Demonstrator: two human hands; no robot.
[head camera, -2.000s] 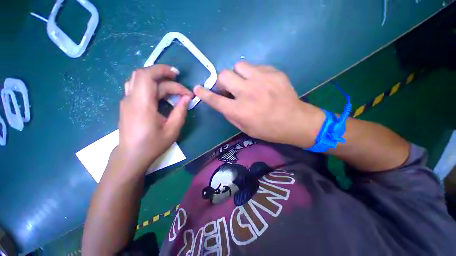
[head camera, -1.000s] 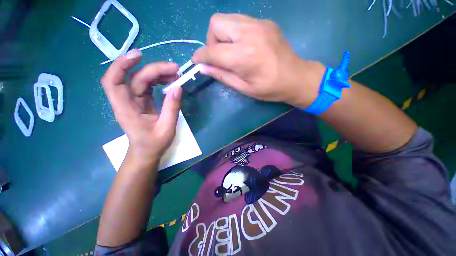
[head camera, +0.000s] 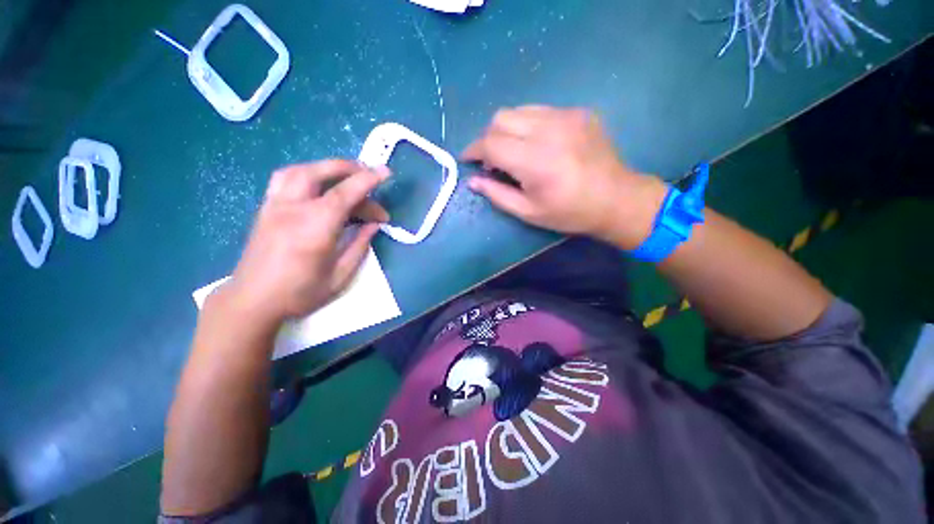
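A white rounded-square plastic frame (head camera: 444, 194) is just in front of me over the dark green bench. My left hand (head camera: 312, 230) has its thumb and fingers at the frame's left side and holds it there. A thin white lead (head camera: 438, 97) runs up from near the frame's top. My right hand (head camera: 558, 174), with a blue strap (head camera: 676, 222) on the wrist, is just right of the frame, apart from it, fingers bent and thumb apart. I see nothing in it. A white sheet (head camera: 343, 312) lies partly under my left hand and forearm.
Another white frame (head camera: 239, 110) with a lead sticking out lies at the upper left. Several smaller rings (head camera: 108, 184) lie at the far left, some overlapping. Pale loose strands (head camera: 799, 31) fan out at the upper right. A white piece (head camera: 451, 5) is cut off at the top edge.
The frame was tilted edge-on between both hands and is now turned face-up and lower. My right hand has let go and moved right. More strands show at the upper right.
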